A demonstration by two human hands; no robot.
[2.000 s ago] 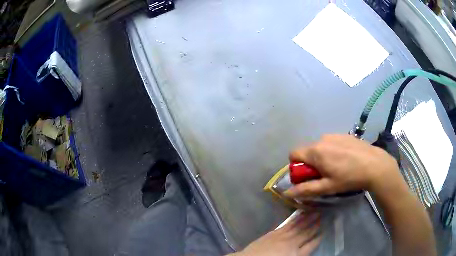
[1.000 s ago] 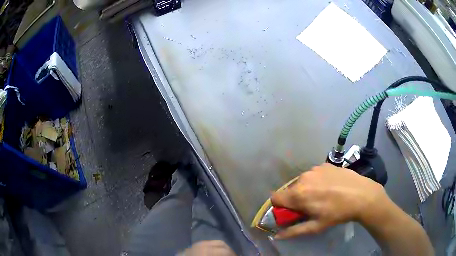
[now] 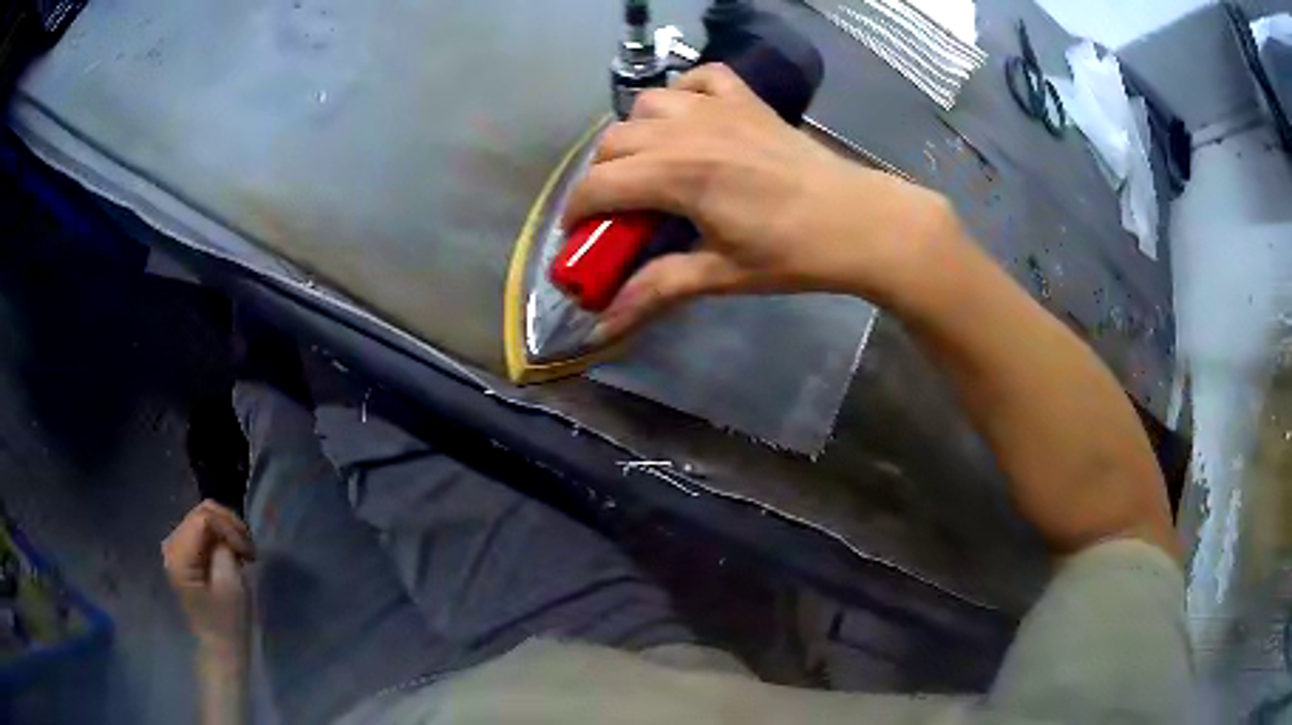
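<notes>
My right hand (image 3: 723,184) is shut on the red handle of the steam iron (image 3: 602,262). The iron has a silver top and a yellowish rim, and its tip points toward the table's near edge. It lies over the left part of a thin grey square template (image 3: 751,371). The template's right and near edges show; my forearm hides part of it. No white fabric shows clearly under it. My left hand (image 3: 210,560) is low at the far left, off the table beside my leg, with fingers curled and no object visible in it.
A stack of white panels (image 3: 914,43) lies at the table's far side. Dark scissors (image 3: 1034,82) and a crumpled whitish plastic bag (image 3: 1112,128) are to its right. Loose threads (image 3: 659,475) lie near the table's front edge. A blue crate (image 3: 85,637) is at lower left.
The view has swung right and down. My left hand, at the table's near edge before, is now down by my leg. My right hand still holds the iron; more of the template shows.
</notes>
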